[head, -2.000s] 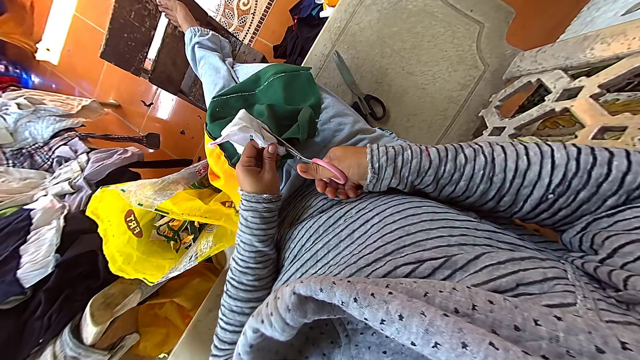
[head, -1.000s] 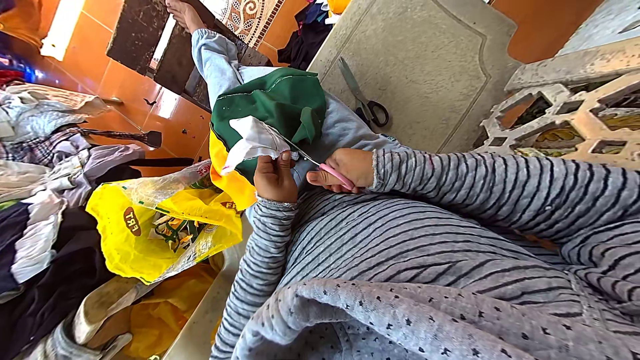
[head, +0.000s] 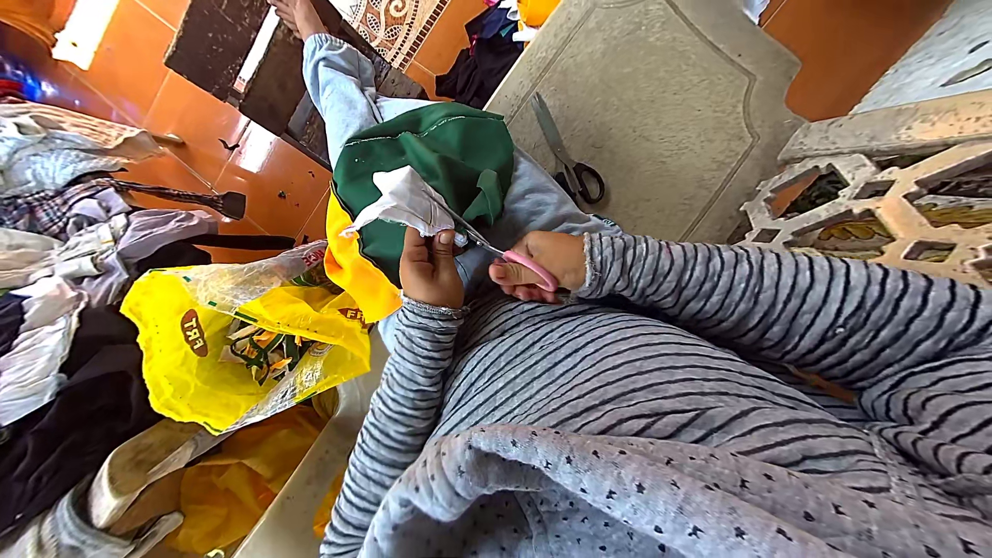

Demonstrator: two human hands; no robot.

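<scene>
My left hand (head: 432, 267) pinches a piece of white fabric (head: 404, 200) between thumb and fingers. Pink-handled scissors (head: 530, 267) are in my right hand (head: 549, 260), their blades lying along the right edge of the white fabric. How far the blades are apart is hard to tell. Beneath the white piece, green fabric (head: 434, 143) with a pale stitched line lies over my lap. Yellow fabric (head: 353, 263) hangs at its left side, touching an open yellow plastic bag (head: 186, 349) that holds fabric scraps (head: 267, 353).
Black-handled scissors (head: 570, 155) lie on the stone bench (head: 643, 101) beside my leg. Heaped clothes (head: 70, 310) fill the left side. A pierced concrete balustrade (head: 876, 201) stands at the right. My foot (head: 298, 15) rests by a dark wooden piece (head: 209, 46).
Two seconds ago the white fabric was bunched lower by my left fingers; it now stands up higher above them. My left hand has shifted slightly to the right. Both hands keep their hold.
</scene>
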